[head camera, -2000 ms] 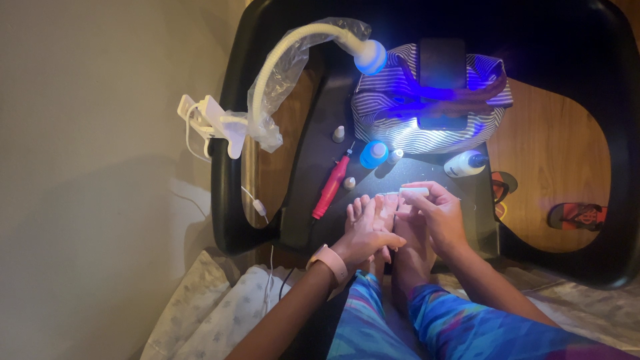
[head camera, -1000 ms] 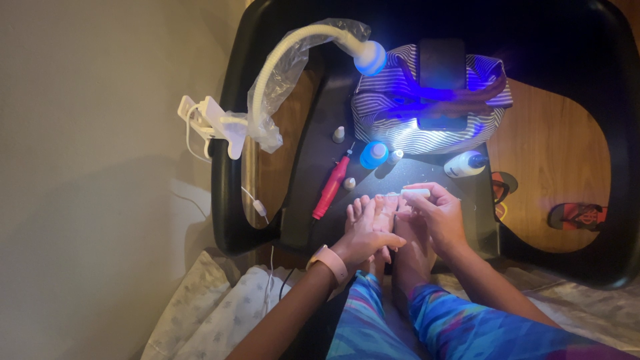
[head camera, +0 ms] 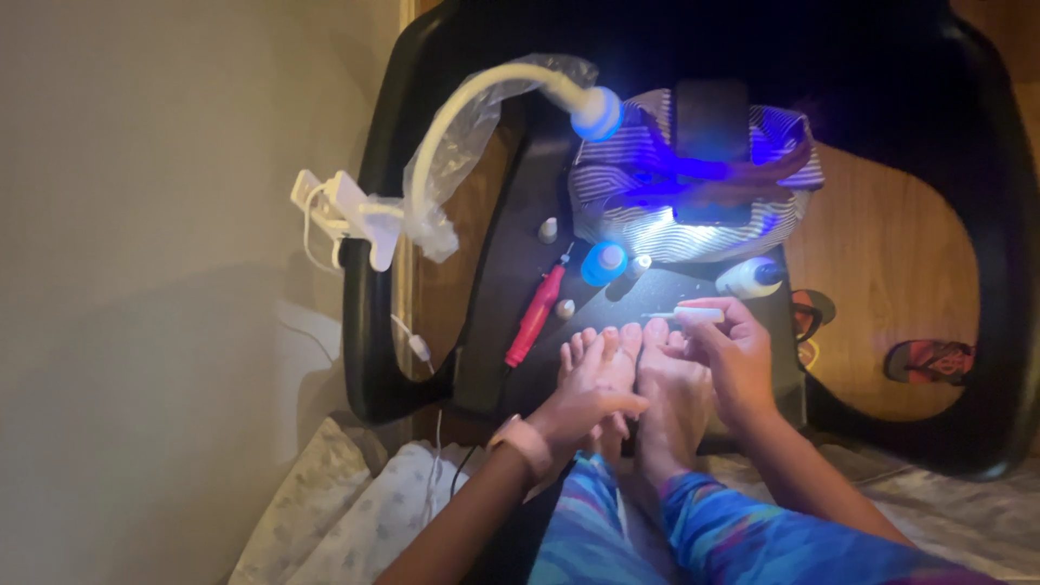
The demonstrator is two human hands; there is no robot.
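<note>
My right hand point(head camera: 731, 345) pinches a white nail polish brush cap point(head camera: 699, 314), its thin brush pointing left just above the big toe of the right foot point(head camera: 670, 390). My left hand point(head camera: 589, 394), with a pink band at the wrist, rests over the left foot point(head camera: 624, 357), fingers on it and thumb reaching toward the right foot. Both feet stand side by side on the black chair seat point(head camera: 650, 296). Left of the feet lies a red rotary nail drill point(head camera: 536, 317). Small bottles point(head camera: 640, 265) point(head camera: 565, 309) point(head camera: 548, 229) and a blue bottle point(head camera: 604, 262) stand beyond the toes.
A white gooseneck lamp point(head camera: 597, 114), partly in clear plastic, is clipped to the chair's left armrest point(head camera: 370, 325). Behind the bottles sits a striped bag point(head camera: 699, 231). A white bottle with a dark cap point(head camera: 747, 279) lies at right. Flip-flops point(head camera: 930, 361) are on the wooden floor.
My right hand has shifted slightly, and the thin brush now shows clear of the toe. The left hand stays on the left foot.
</note>
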